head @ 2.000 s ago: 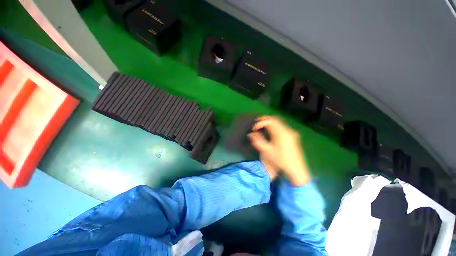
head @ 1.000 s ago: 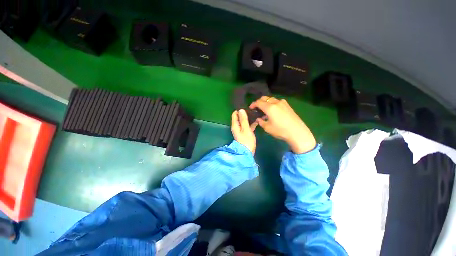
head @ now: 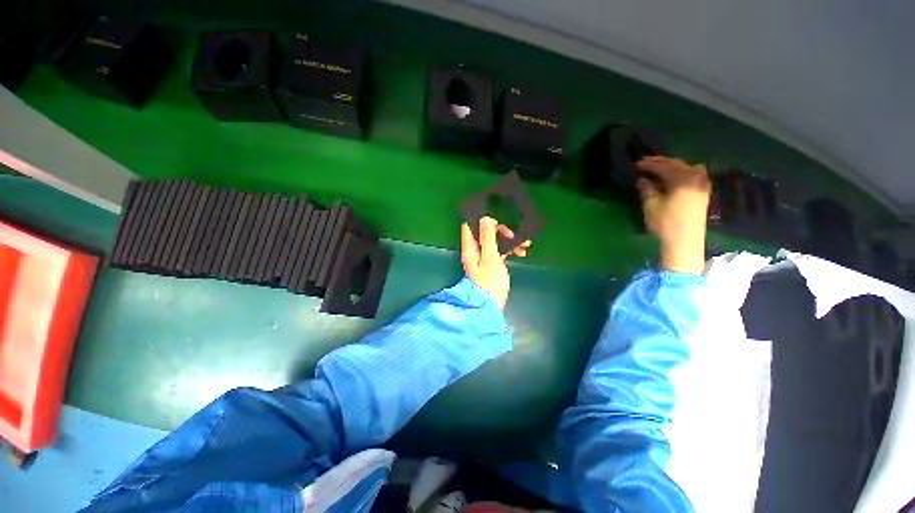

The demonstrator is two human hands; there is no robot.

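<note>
My left hand (head: 489, 257) holds a thin black square foam insert (head: 528, 209) with a centre hole, tilted over the green belt. My right hand (head: 676, 200) is at a black box (head: 609, 165) on the belt, its fingertips at the box's top opening; whether they grip anything is hidden. To the left, a box base (head: 460, 125) with a pale spot in its opening stands beside a black box with gold lettering (head: 530, 133). A row of inserts (head: 221, 235) stands on edge on the ledge, its last one (head: 363, 283) leaning with its hole showing.
More black boxes (head: 234, 88) stand along the green belt (head: 401, 190). A red-orange tray (head: 50, 401) is at left. Crumpled white wrapping (head: 714, 401) lies around a black sheet (head: 818, 401) at right. A grey panel is behind the belt.
My right hand has left the insert and moved right to a box. My left hand stays near its place with the insert, now seen more fully. The boxes have shifted left in view.
</note>
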